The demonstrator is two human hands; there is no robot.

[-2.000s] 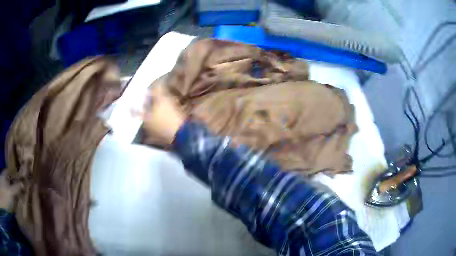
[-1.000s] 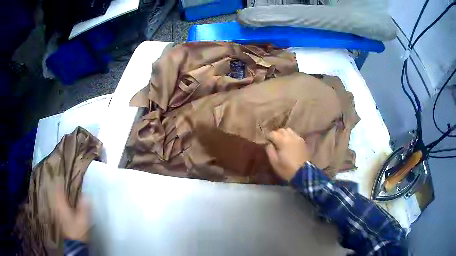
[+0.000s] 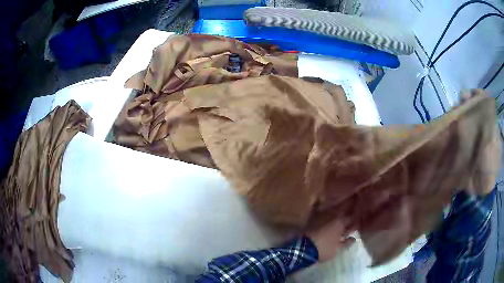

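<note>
A brown garment piece [image 3: 353,171] stretches from the heap on the table to the right, over the right end of the white padded board [image 3: 149,204]. My right hand [image 3: 482,160] holds it raised at the right edge of the view, partly behind the cloth and blurred. My left hand [image 3: 333,239] is at the lower edge of the piece, with its fingers at the cloth; its grip is partly hidden. The crumpled brown heap [image 3: 160,119] lies behind the board. The iron does not show.
Brown pressed pieces [image 3: 36,177] hang over the board's left end. A grey striped padded board [image 3: 331,29] lies on a blue base [image 3: 298,43] at the far edge. Black cables [image 3: 431,66] hang by the pale wall at right. The white table cover [image 3: 135,55] shows at back left.
My right hand has lifted the brown piece from the heap and drawn it to the right. My left hand has moved from the hanging pieces to this cloth. The iron is no longer visible.
</note>
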